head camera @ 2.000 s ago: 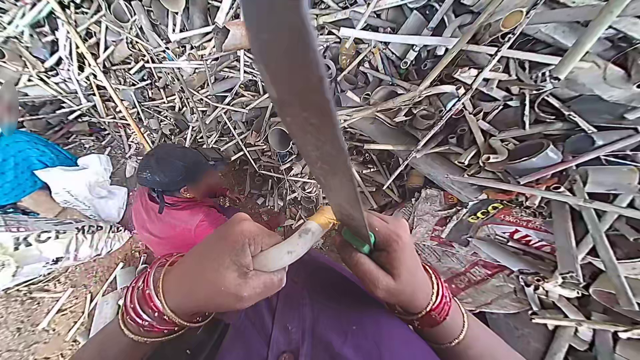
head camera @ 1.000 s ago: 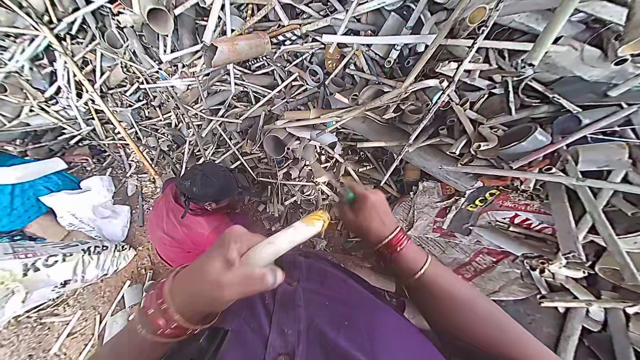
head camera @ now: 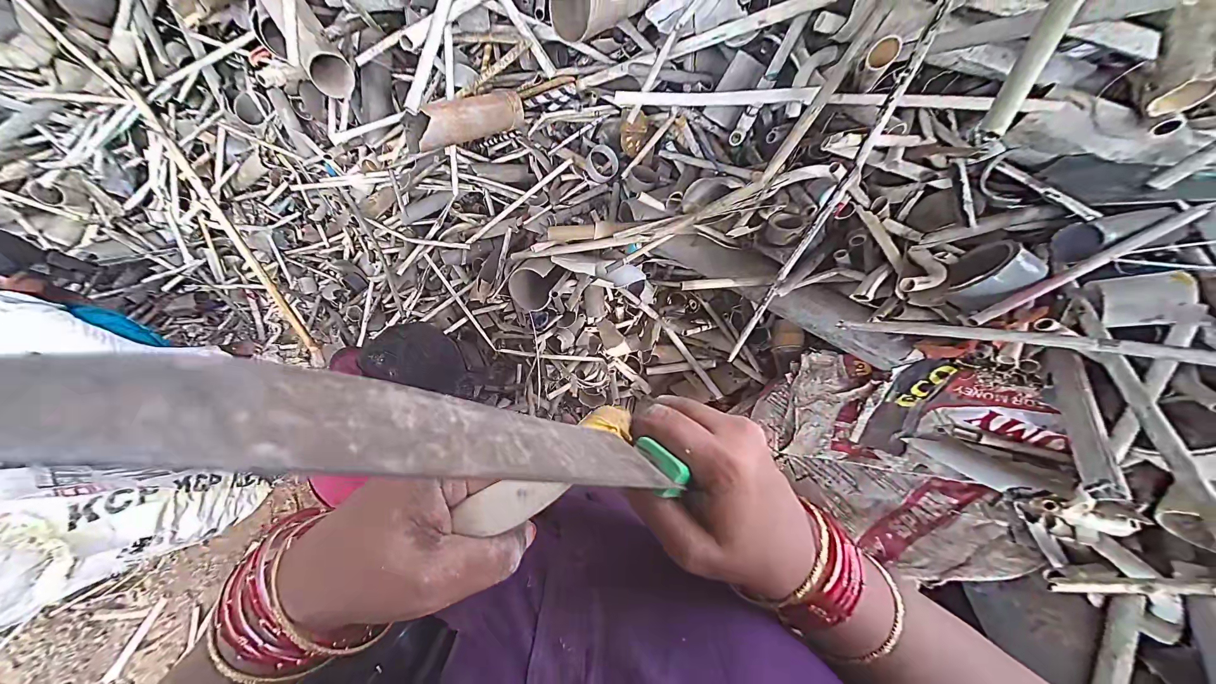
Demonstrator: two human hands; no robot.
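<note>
My right hand (head camera: 727, 489) grips the green handle (head camera: 665, 465) of a large knife. Its broad grey blade (head camera: 313, 418) extends left across the view, in front of part of my left hand. My left hand (head camera: 408, 560) holds a short whitish pipe piece (head camera: 503, 505) with a yellow-orange end (head camera: 608, 420). That yellow end lies beside the knife handle, partly behind the blade. Whether the blade touches the pipe I cannot tell. Red and gold bangles circle both my wrists.
A heap of scrap pipes (head camera: 570, 237) and thin strips spreads ahead. Printed sacks lie at right (head camera: 950, 475) and left (head camera: 123, 532). Someone in pink with a dark head covering (head camera: 413, 356) is close beyond the blade. A long thin stick (head camera: 218, 209) slants across the heap at left.
The knife blade now points left across the view; two seconds ago it pointed up and away. My right hand is again close to the pipe's yellow end, after being farther from it one second ago.
</note>
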